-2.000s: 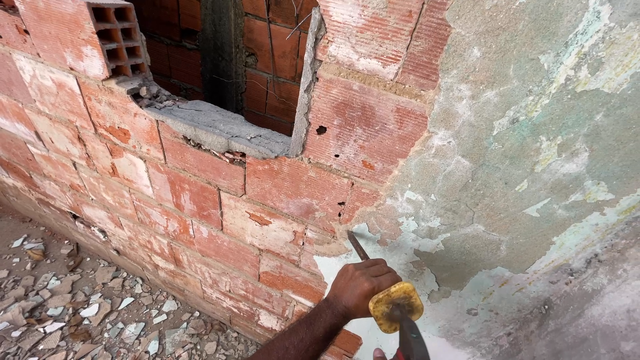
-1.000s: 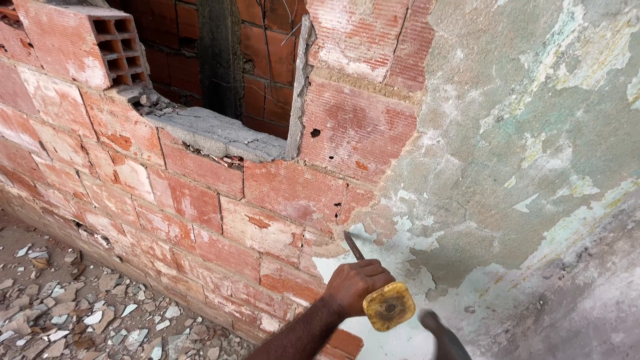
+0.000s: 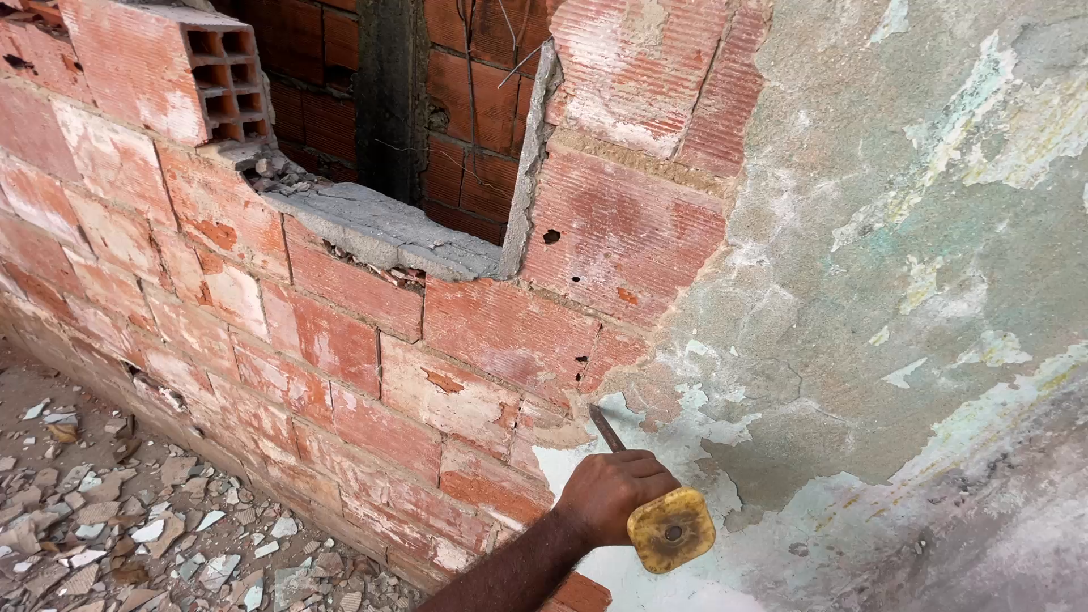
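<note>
My left hand (image 3: 614, 497) grips a chisel with a worn yellow hand guard (image 3: 671, 529) at its near end. The steel shaft of the chisel (image 3: 607, 427) slants up and left out of my fist. Its tip rests at the broken edge of the plaster (image 3: 816, 357), where that meets the bare red hollow bricks (image 3: 510, 331). Pale green paint flakes lie on the wall around the fist. My right hand is out of view.
Left of the tip is a rough opening with a broken mortar sill (image 3: 382, 223) and thin wires hanging inside. A hollow block (image 3: 140, 72) with exposed cells sits at its left. Plaster rubble (image 3: 161, 518) covers the ground at the lower left.
A dark tool head seen near the yellow guard in both earlier frames has gone out of view. My left hand stays on the chisel, its tip at about the same place on the wall.
</note>
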